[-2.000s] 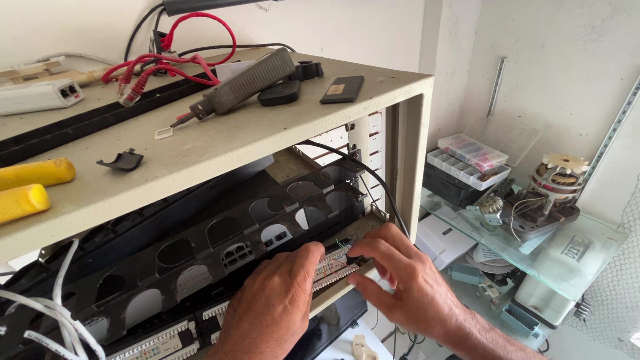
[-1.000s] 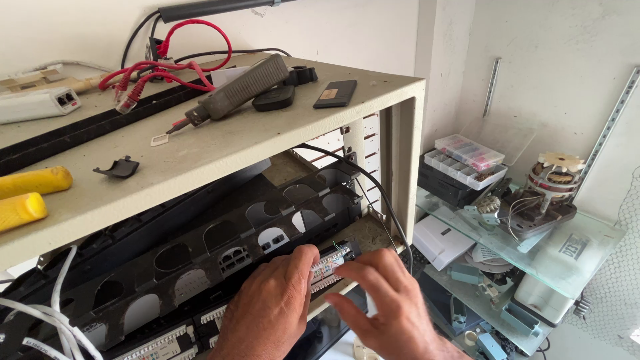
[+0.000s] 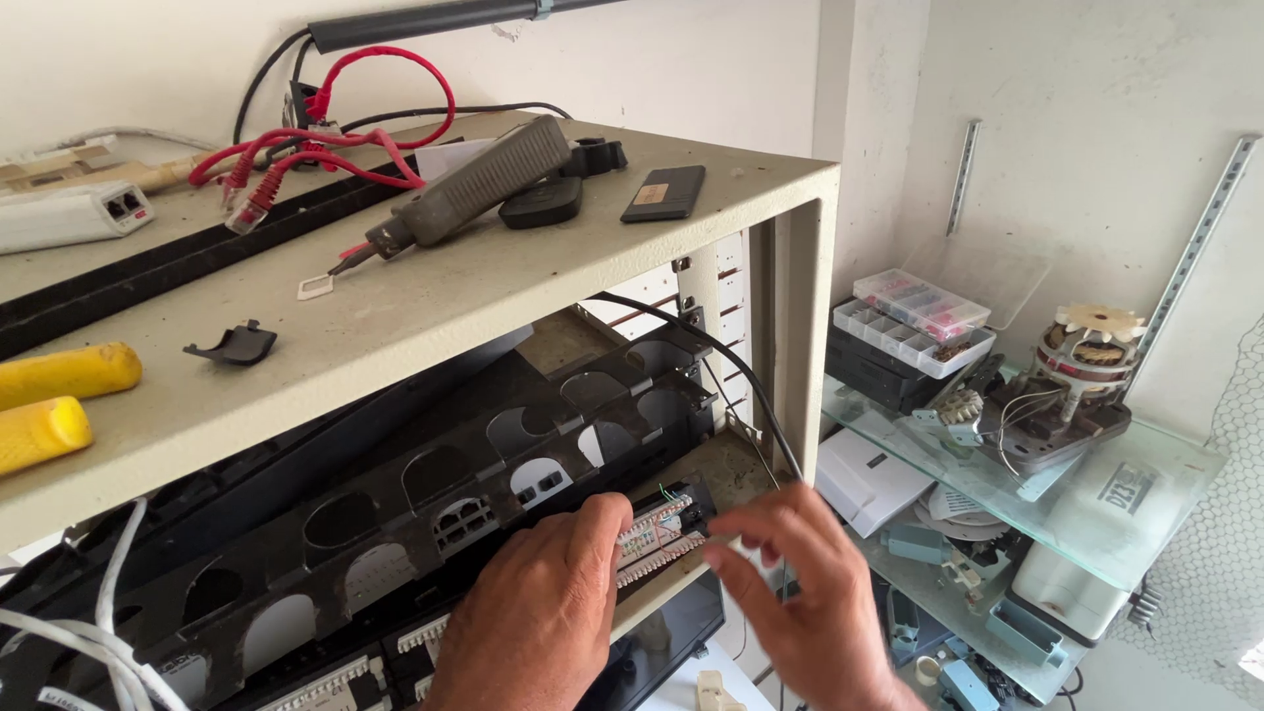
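A patch panel's punch-down block (image 3: 657, 538) with thin colored wires at its right end lies at the lower middle, inside a beige metal rack cabinet (image 3: 592, 326). My left hand (image 3: 558, 602) rests on the panel at the block's left end, its fingers covering part of it. Just right of the block, my right hand (image 3: 805, 592) is raised with thumb and index finger apart and nothing visible between them. Behind the panel runs a black cable-management panel (image 3: 425, 479) with rounded openings. A gray punch-down tool (image 3: 474, 188) lies on the cabinet top.
Red patch cables (image 3: 346, 148), yellow handles (image 3: 69, 370) and a broken black plastic piece (image 3: 237, 344) lie on the cabinet top. A black cable (image 3: 731, 355) hangs near the right post. White cables (image 3: 118, 632) loop at lower left. Glass shelves (image 3: 1165, 474) at right hold boxes and a motor.
My right hand has moved off the block to its right, and its fingers have parted. The block's right end with its wires now shows more. My left hand stays on the panel.
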